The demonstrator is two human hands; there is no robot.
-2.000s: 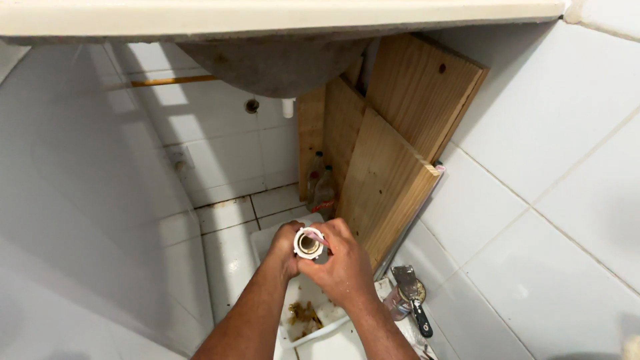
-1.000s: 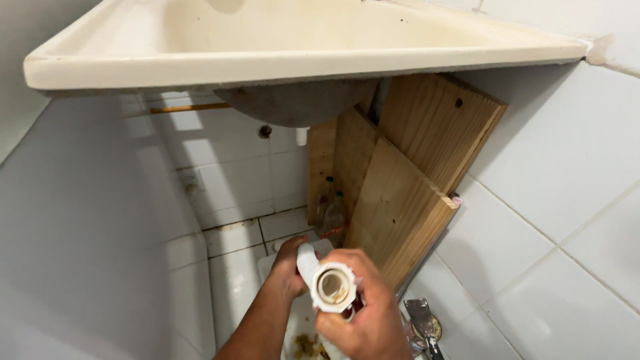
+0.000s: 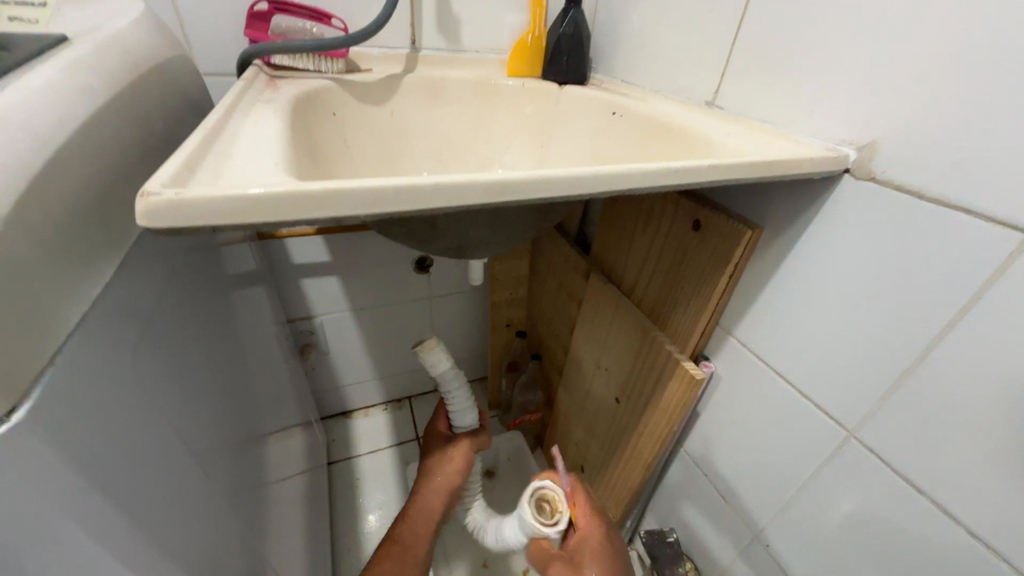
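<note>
A white corrugated drain hose (image 3: 456, 392) is bent in a curve between my two hands. My left hand (image 3: 454, 442) grips it partway along, its narrow end pointing up and left. Near the bottom, my right hand (image 3: 582, 528) holds the end with the white ring nut (image 3: 546, 507), whose opening faces up and shows brownish residue inside. A thin pinkish stick (image 3: 559, 462), perhaps a brush handle, is also in the right hand. Beneath the hose is a white plastic tray (image 3: 516, 454) with brown bits in it. The cream sink (image 3: 496, 188) juts out above, its white drain stub (image 3: 477, 272) hanging underneath.
Wooden boards (image 3: 628, 392) lean at the right under the sink, with plastic bottles (image 3: 528, 392) beside them. A hole (image 3: 422, 264) opens in the back wall. A dirty scraper (image 3: 662, 550) lies low right. A pink brush (image 3: 296, 36) and a grey hose (image 3: 320, 44) are at the sink's back edge.
The view has tilted up, showing the sink's basin. The hose's ringed end has moved right, away from the left hand, and the corrugated length now shows between the hands.
</note>
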